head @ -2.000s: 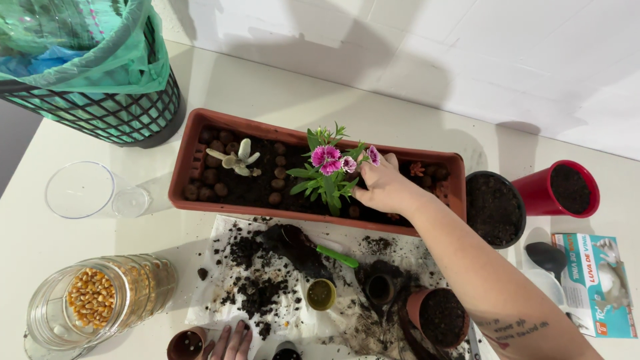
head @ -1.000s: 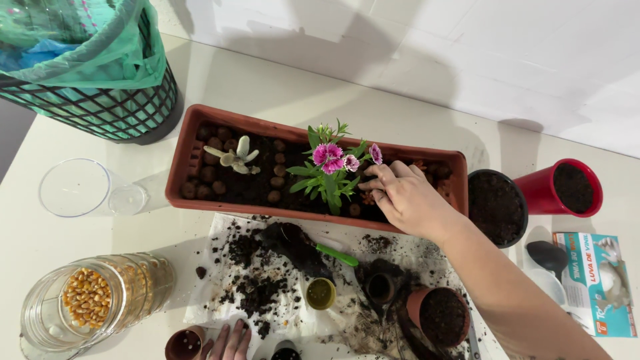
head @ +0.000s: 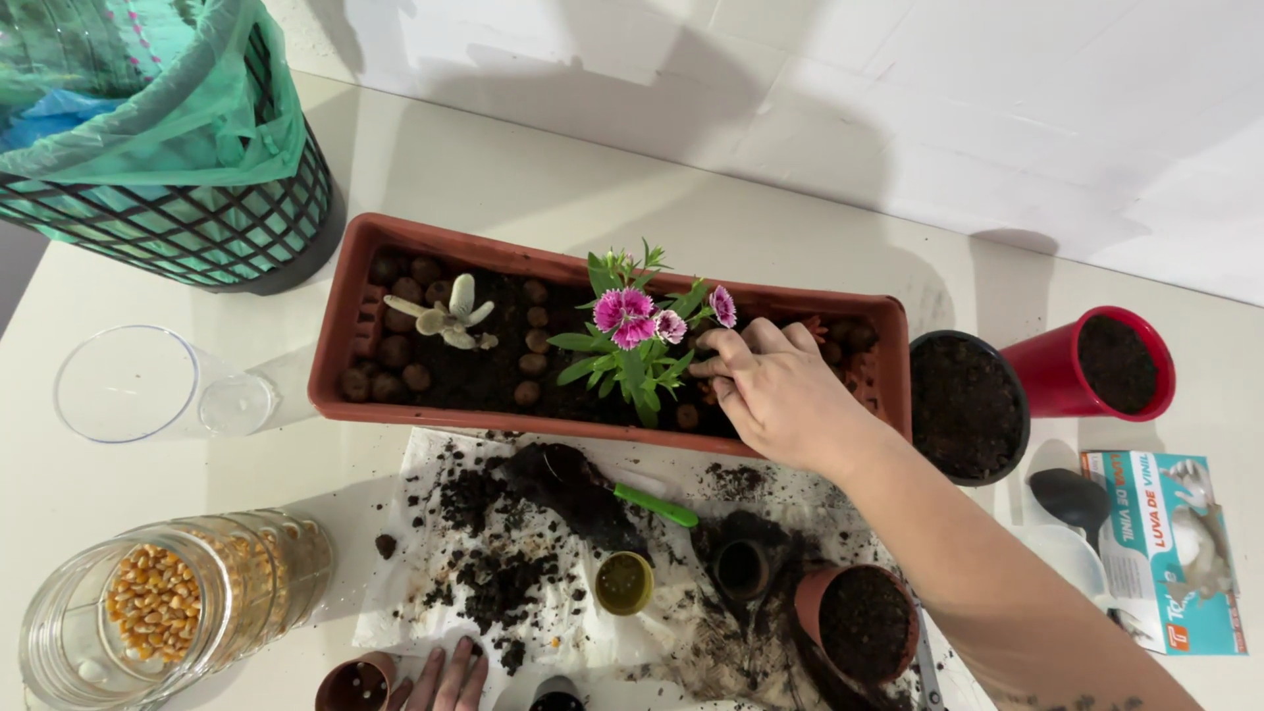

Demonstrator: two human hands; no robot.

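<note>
My right hand (head: 775, 390) reaches into the terracotta-coloured plastic planter (head: 592, 430), fingertips down beside the flowering dianthus (head: 624, 318) with pink blooms; what the fingertips touch is hidden. Brown clay balls (head: 533, 341) lie in a row on the soil. A pale succulent (head: 452, 316) stands at the planter's left end. My left hand (head: 449, 681) rests at the bottom edge on the soil-strewn sheet, fingers spread, beside a small brown pot (head: 355, 683) that it seems to touch. A green-handled tool (head: 655, 504) lies on the sheet.
Left are a mesh bin (head: 178, 212) with a green bag, a clear cup (head: 126, 385) and a glass jar of corn kernels (head: 153, 602). Right are a black pot (head: 968, 407), a red pot (head: 1071, 363) and a vinyl glove box (head: 1170, 553). A soil-filled pot (head: 859, 624) stands near my right forearm.
My right hand, beside the flowers two seconds ago, shifted to the right and then moved slightly back toward the plant. My left hand has stayed by the small pot.
</note>
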